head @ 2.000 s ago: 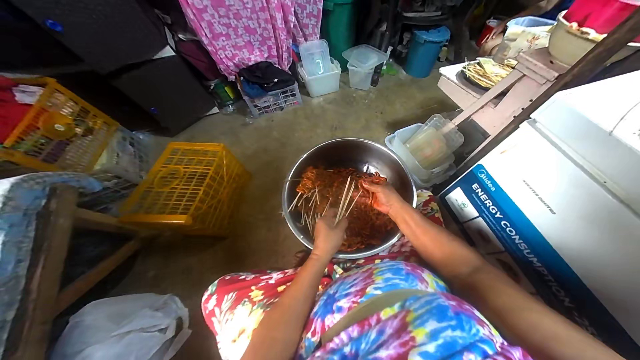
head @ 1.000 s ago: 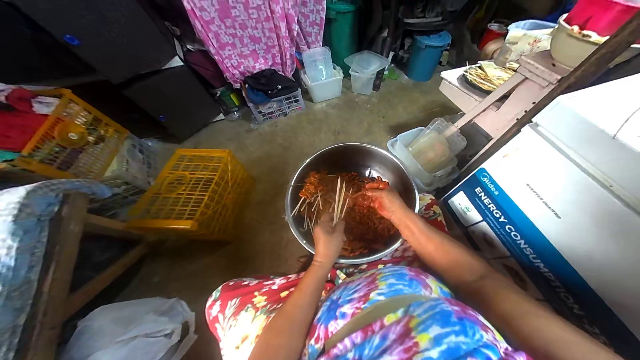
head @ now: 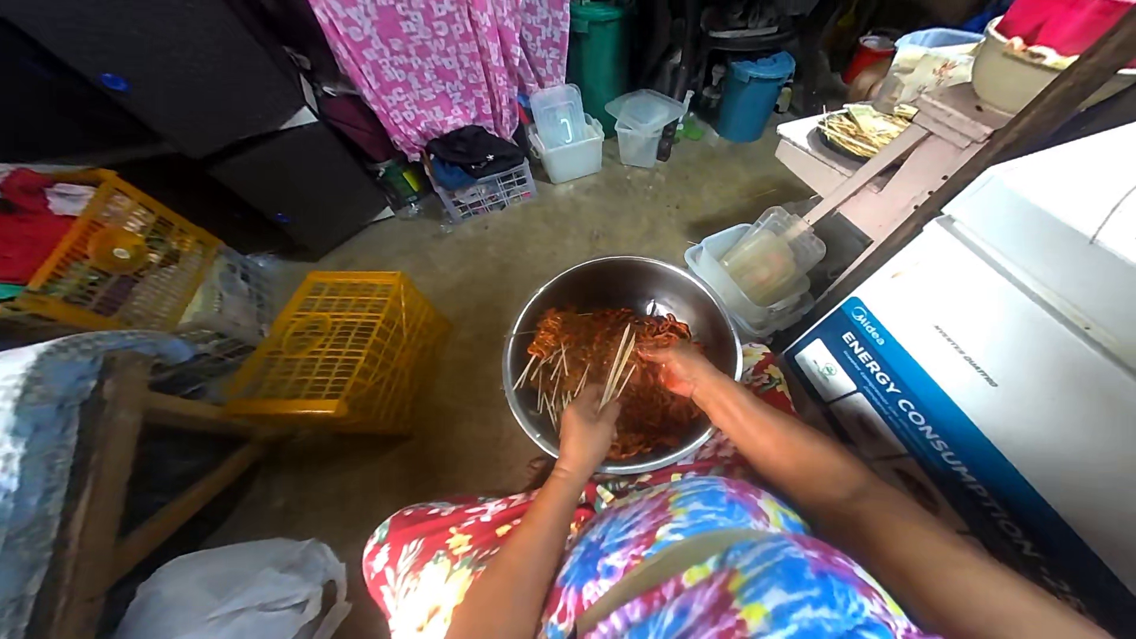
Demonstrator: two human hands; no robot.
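A round stainless steel bowl [head: 532, 426] rests at my lap, holding reddish-brown strips of marinated food [head: 652, 422] that look like meat or innards. My left hand [head: 587, 430] is shut on several thin wooden skewers [head: 620, 359] that fan upward over the bowl. At the right side inside the bowl, my right hand [head: 676, 366] has its fingers bent at the strips; whether it grips one is unclear. Loaded skewers [head: 552, 335] lie together at the bowl's left, their bare sticks pointing down and left.
A yellow plastic crate [head: 333, 355] stands left of the bowl. Stacked clear plastic containers [head: 754, 266] touch or nearly touch its right rim. A white Midea appliance [head: 1003, 311] stands at the right. More skewers lie on a dark plate [head: 856, 133] on a bench. A white plastic bag [head: 235, 590] lies lower left.
My left hand still holds the skewers over the bowl. My right hand stays at the food on the bowl's right side, with only small shifts.
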